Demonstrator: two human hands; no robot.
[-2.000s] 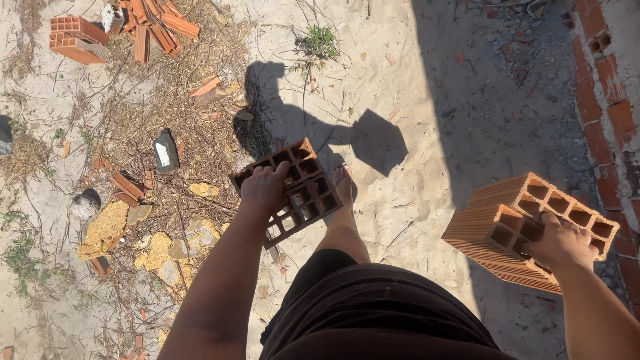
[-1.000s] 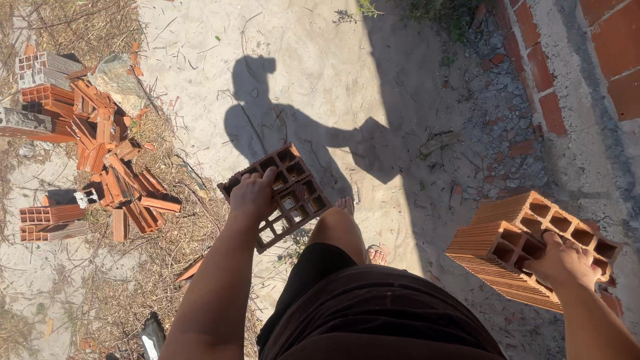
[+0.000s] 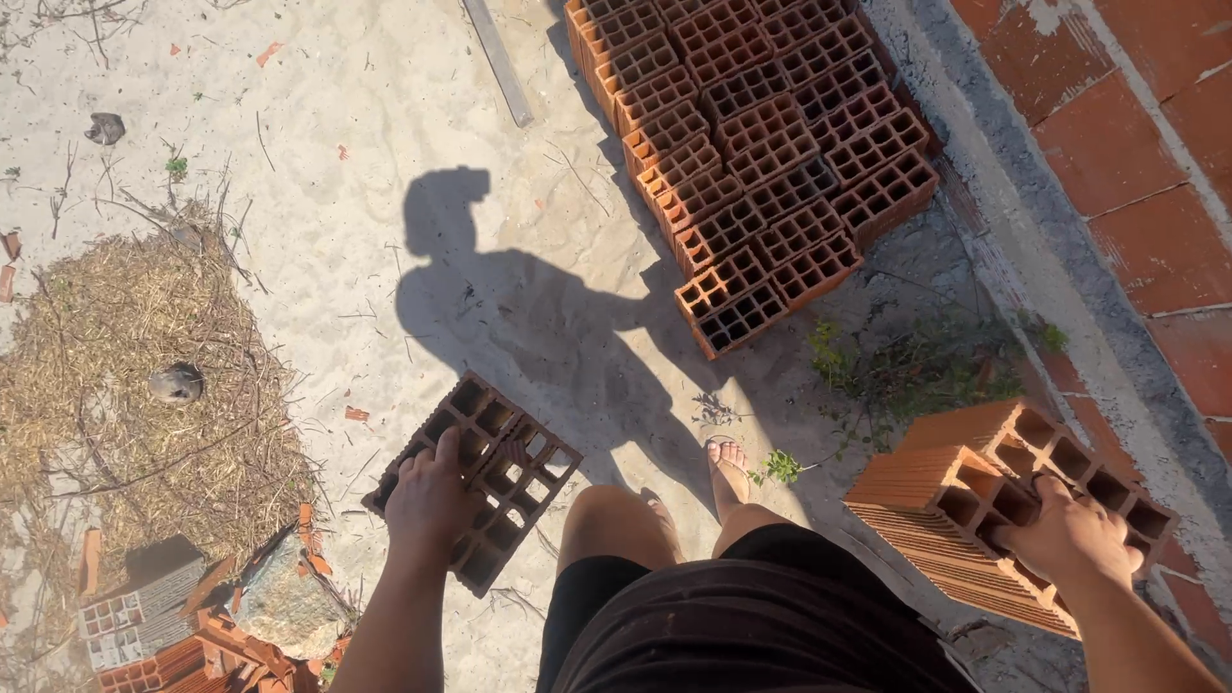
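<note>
My left hand (image 3: 430, 496) grips a pair of hollow clay bricks (image 3: 520, 486) by their open-celled ends, with the fingers hooked into the cells. Sunlit ground shows through some of those cells. At the right, my right hand (image 3: 1068, 539) holds another pair of hollow clay bricks (image 3: 938, 491), orange with grooved sides, fingertips inside the cells. Both pairs hang above the ground beside my legs. Ahead, a stack of hollow clay bricks (image 3: 760, 125) stands on the sand with its cells facing up, apart from both hands.
A brick wall (image 3: 1136, 164) with a mortar ledge runs along the right. Green weeds (image 3: 895, 371) grow between stack and wall. A board (image 3: 498, 63) lies on the sand ahead. Dry straw (image 3: 144, 385), a rock (image 3: 289, 597) and broken bricks (image 3: 231, 654) are at the left.
The view has moved forward along the wall, and the brick stack has come into sight. The broken-brick pile now sits lower left. Both hands still hold their bricks.
</note>
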